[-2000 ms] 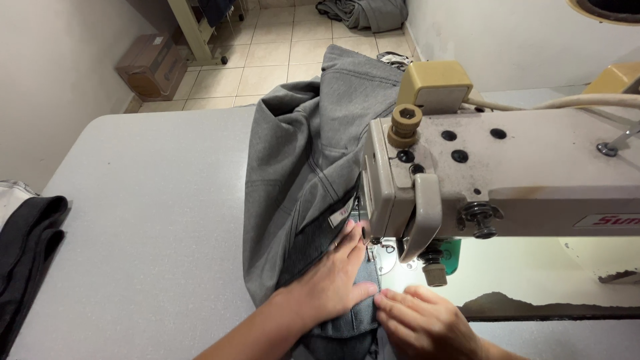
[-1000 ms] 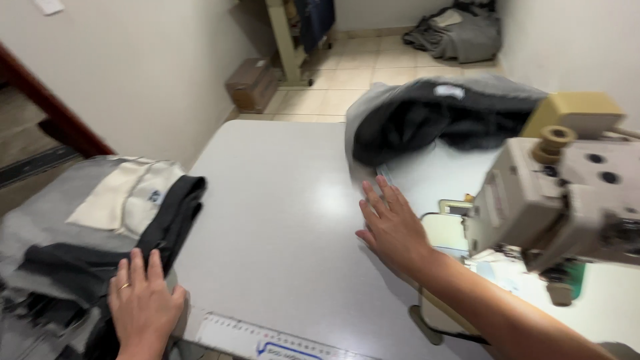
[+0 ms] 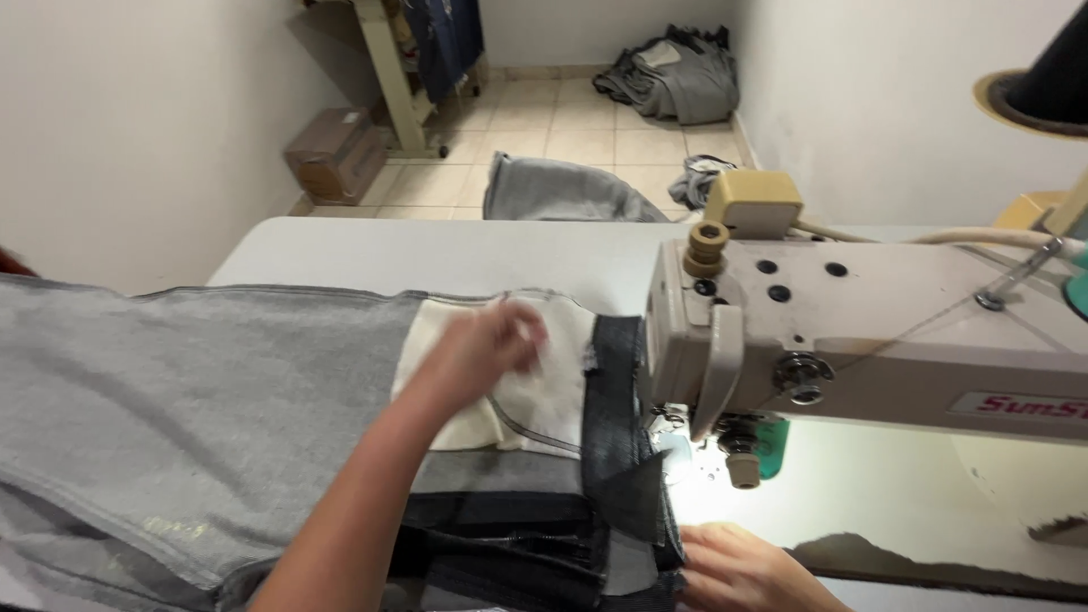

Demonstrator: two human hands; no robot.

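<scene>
Gray denim trousers [image 3: 255, 399], turned inside out, lie across the table with a white pocket bag [image 3: 557, 374] and a dark waistband [image 3: 614, 391] beside the sewing machine head [image 3: 688, 331]. Over the pocket bag is my left hand [image 3: 501, 336], blurred, its fingers bent; whether it touches the cloth is unclear. My right hand [image 3: 735, 565] is at the waistband's near corner, below the needle area, with its fingertips on or behind the dark edge. Its grip is partly hidden by the cloth.
Another gray garment [image 3: 565, 191] hangs at the table's far edge [image 3: 365, 225]. On the tiled floor beyond are a cardboard box [image 3: 337, 157], a table leg on a caster [image 3: 391, 81] and a heap of gray garments [image 3: 680, 76]. The machine arm [image 3: 918, 323] spans the right side.
The trousers now lie spread up to the machine, where bare tabletop showed before. My right hand has moved to the waistband's near corner, and my left hand has come from the left pile to the pocket bag.
</scene>
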